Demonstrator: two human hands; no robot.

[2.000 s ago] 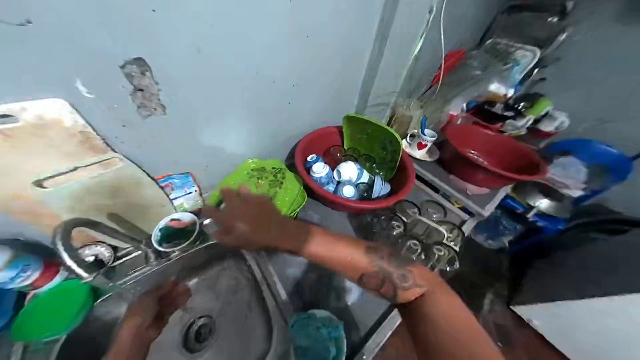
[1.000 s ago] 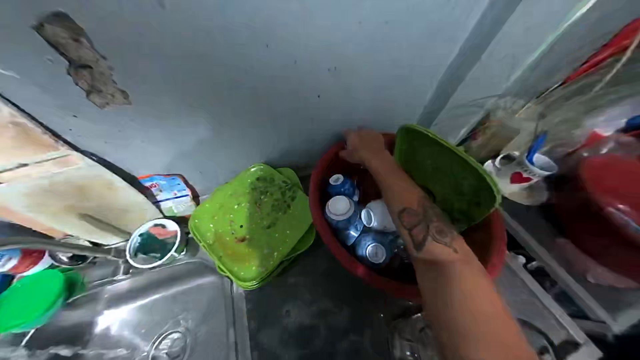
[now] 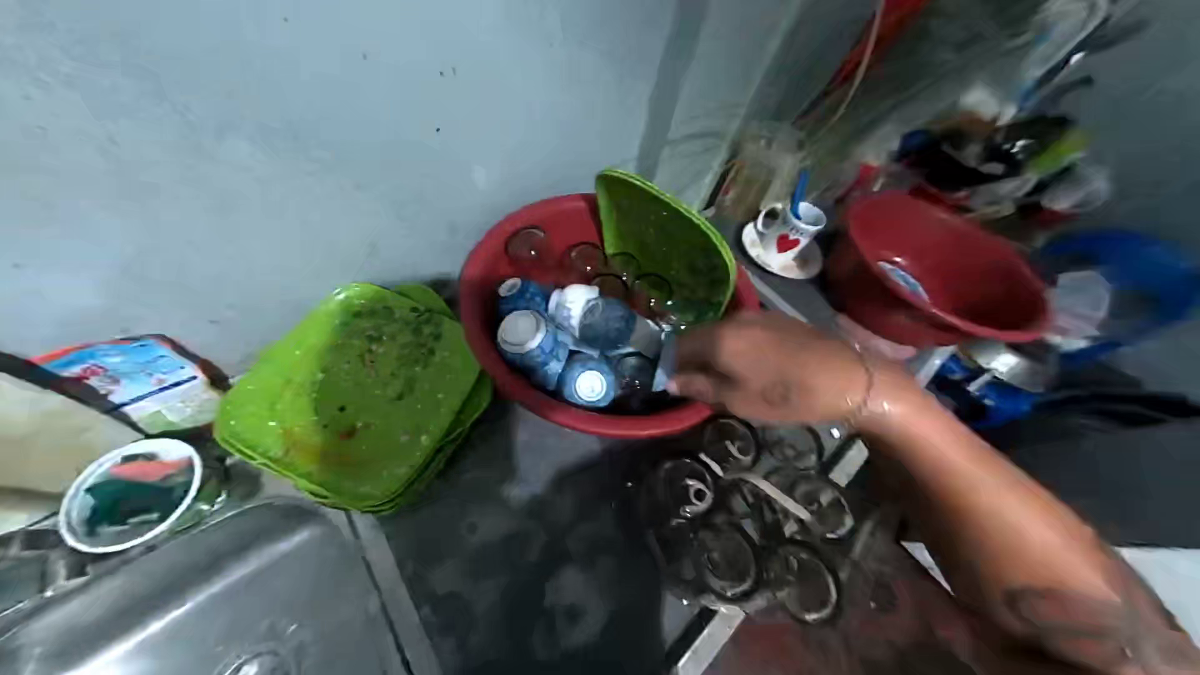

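My right hand (image 3: 769,367) reaches over the right rim of a red plastic basin (image 3: 562,422). Its fingers are curled beside a pale bluish piece at the basin's edge; blur hides whether they grip it. The basin holds several blue-and-white bottles (image 3: 534,342), several clear glasses (image 3: 586,261) and a green plate (image 3: 666,244) leaning upright against the rim. Below my wrist, clear glass mugs (image 3: 727,560) stand upside down on a rack. Stacked green plates (image 3: 375,394) with food scraps lie left of the basin. My left hand is out of view.
A steel sink (image 3: 216,600) fills the lower left, with a round white-rimmed tub (image 3: 131,495) and a printed packet (image 3: 141,380) behind it. To the right are a heart-printed cup (image 3: 792,234) on a saucer, another red basin (image 3: 947,272) and a blue tub (image 3: 1125,291).
My right hand has moved from the basin's far side to its right rim. My left hand, over the sink two seconds ago, is out of view. The view has shifted.
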